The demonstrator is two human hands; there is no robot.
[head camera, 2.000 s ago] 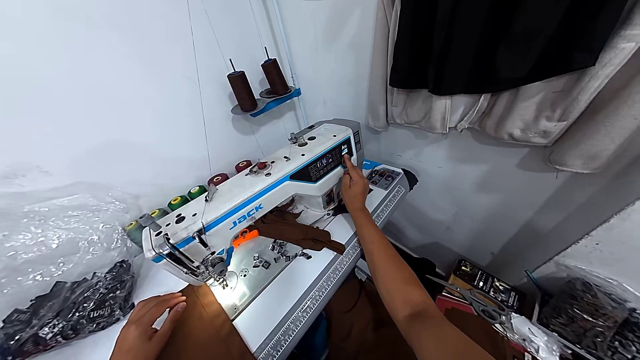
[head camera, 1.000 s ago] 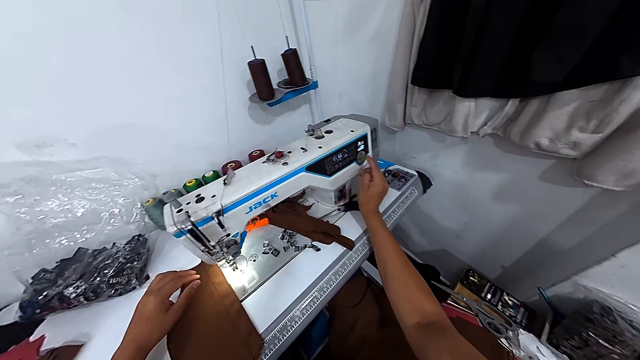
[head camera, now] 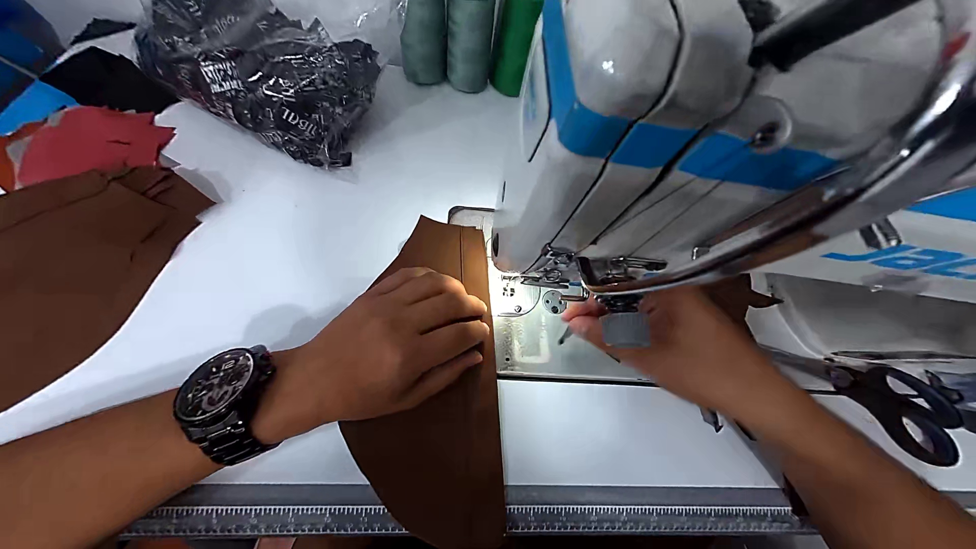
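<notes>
A brown fabric piece [head camera: 427, 465] lies on the white table, its right edge beside the lit needle plate [head camera: 515, 293] of a Jack sewing machine [head camera: 648, 137]. My left hand [head camera: 412, 339], below a black wristwatch [head camera: 221, 396] on that arm, rests on the fabric with its fingers bent near the edge. My right hand [head camera: 663, 343] reaches under the machine head, its fingertips close to the bed plate. A grey knob [head camera: 625, 329] partly covers it, and whether the fingers grip anything cannot be told. Black-handled scissors [head camera: 900, 404] lie right of my right wrist.
More brown fabric [head camera: 69, 267] and red scraps [head camera: 99, 141] lie at the left. A clear bag of black labels [head camera: 267, 84] sits at the back, near grey-green thread cones [head camera: 467, 46] and a green one [head camera: 518, 46]. A measuring tape strip [head camera: 267, 521] runs along the front edge.
My right hand has left the control panel and is now under the machine head near the needle area. My left hand is still on brown fabric. The view has moved much closer to the needle area.
</notes>
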